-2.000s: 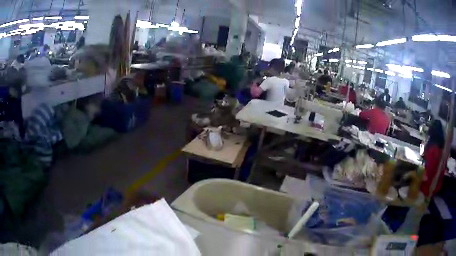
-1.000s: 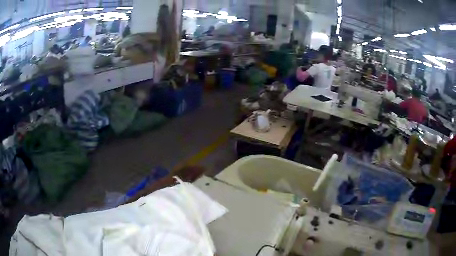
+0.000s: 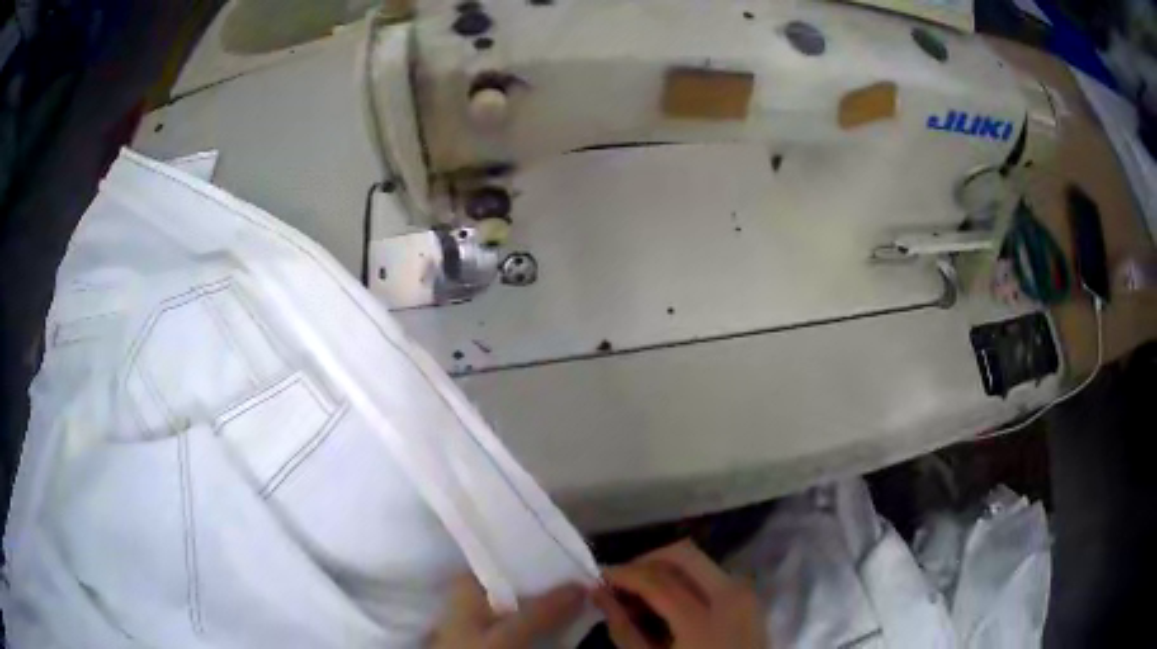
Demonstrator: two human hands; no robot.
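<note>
A white jacket body (image 3: pixel 305 507) with double dark stitching lies over the left of the machine table and hangs toward me. Its pointed chest pocket flap (image 3: pixel 286 431) faces up. The front placket (image 3: pixel 381 393) runs diagonally down to my hands. My left hand (image 3: pixel 514 619) grips the placket's lower end at the bottom edge. My right hand (image 3: pixel 679 598) is beside it, fingers pinched at the cloth corner; a dark thing shows under its fingers, too hidden to name. The cream Juki machine head (image 3: pixel 584 83) is above, its needle area (image 3: pixel 476 254) apart from the cloth.
White pieces (image 3: pixel 875 571) hang below the table's right front edge. A small dark panel (image 3: pixel 1015 353) with a white cable is at the table's right. Green cord (image 3: pixel 1034 254) lies by the machine's right end. The table edge (image 3: pixel 711 501) curves in front of me.
The view has swung from the factory floor down to the machine table. Both hands, out of view before, now show on the white jacket, which is spread out with its pocket visible.
</note>
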